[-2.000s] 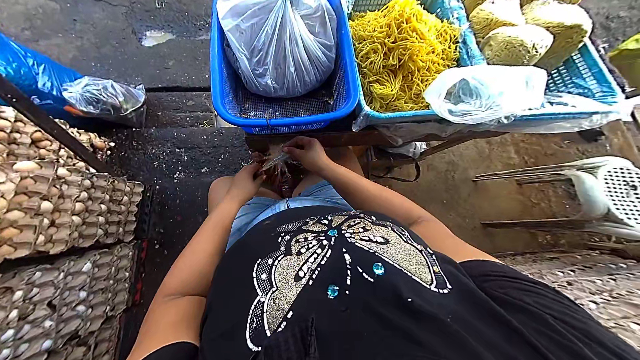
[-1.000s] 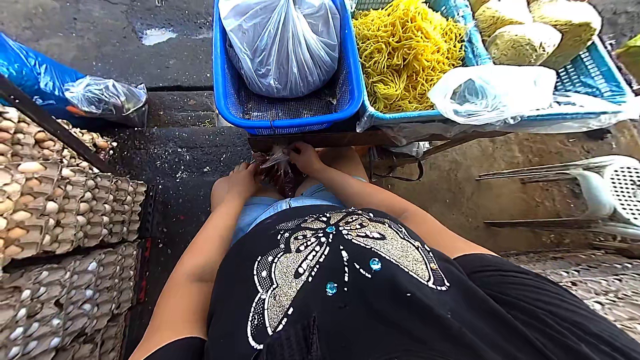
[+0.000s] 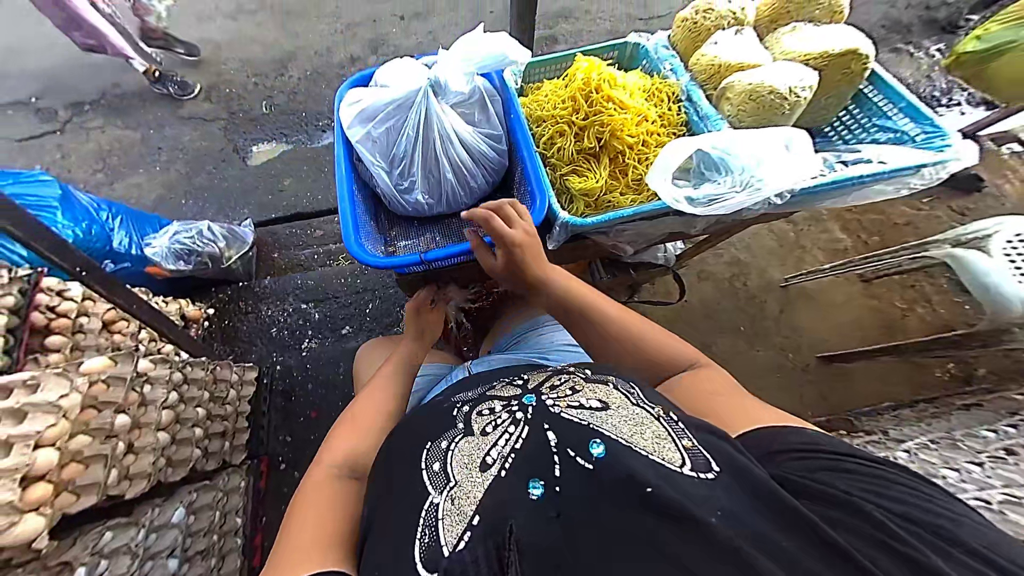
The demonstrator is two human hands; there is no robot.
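Note:
My left hand (image 3: 426, 318) is closed on the gathered top of a clear plastic bag (image 3: 458, 308), low over my lap and below the front edge of a blue plastic basket (image 3: 346, 216). The bag's contents look dark reddish but cannot be made out well. Raised over the basket's front right corner, my right hand (image 3: 508, 244) has its fingers apart and curved, with nothing seen in them. A large tied plastic bag (image 3: 436, 136) fills much of the basket, just behind my right fingertips.
Yellow noodles (image 3: 600, 132) lie in a teal basket (image 3: 616, 212) at the right, beside bagged noodles (image 3: 768, 92) and clear plastic bags (image 3: 732, 168). Egg trays (image 3: 120, 424) are stacked at the left, near a blue plastic bag (image 3: 72, 220). A white chair (image 3: 992, 264) is at the right; a passer-by's feet (image 3: 172, 80) show top left.
My right hand has left the small bag and moved up to the blue basket's rim. My left hand stays at the bag. A passer-by's legs have come into view at top left.

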